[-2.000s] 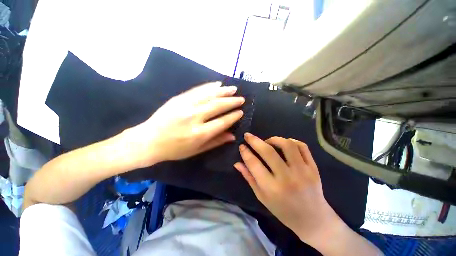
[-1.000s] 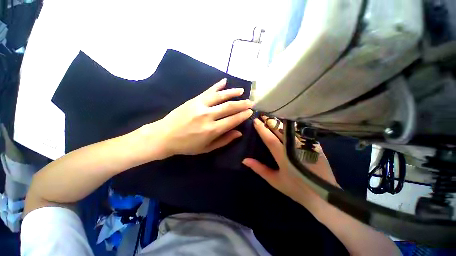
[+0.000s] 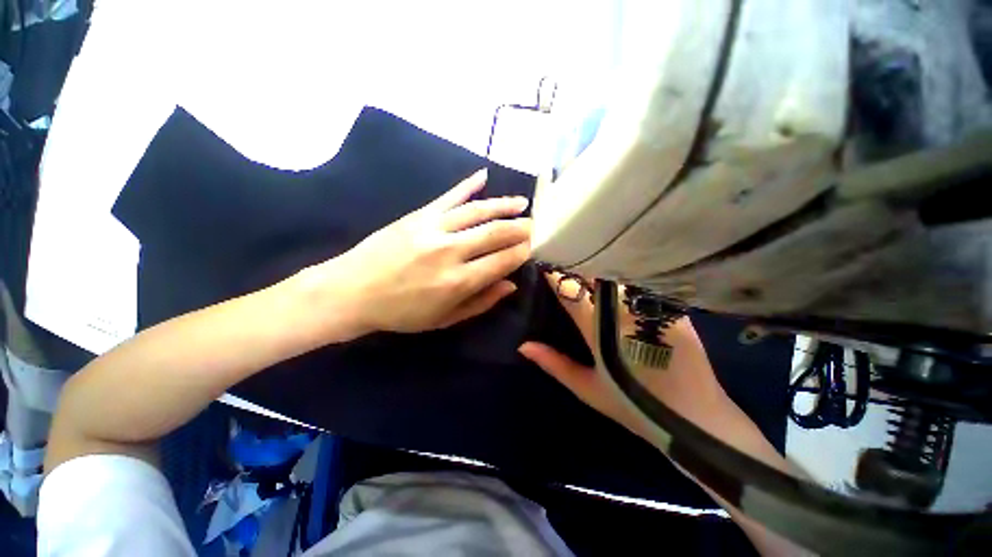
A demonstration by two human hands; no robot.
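Observation:
A dark front panel (image 3: 272, 239) lies face up on the white machine table, its curved cut-out edge towards the back. My left hand (image 3: 435, 267) lies flat on the panel, fingers apart, fingertips beside the cream machine head (image 3: 674, 163). My right hand (image 3: 631, 359) is on the panel at the right, partly hidden behind the machine head's tension assembly (image 3: 649, 326) and a dark curved bar. Its thumb is spread from the fingers. The needle, the presser foot and the cloth under them are hidden by the head.
Scissors with black loop handles (image 3: 832, 381) lie at the right behind the machine parts. Blue and pale scraps (image 3: 256, 479) are below the table's near edge. Grey cloth (image 3: 33, 403) hangs at the left. The white table (image 3: 272, 54) extends behind the panel.
The machine head fills more of the right side and covers more of my right hand. Both hands have come in beside the head. The table's near edge now shows below the panel.

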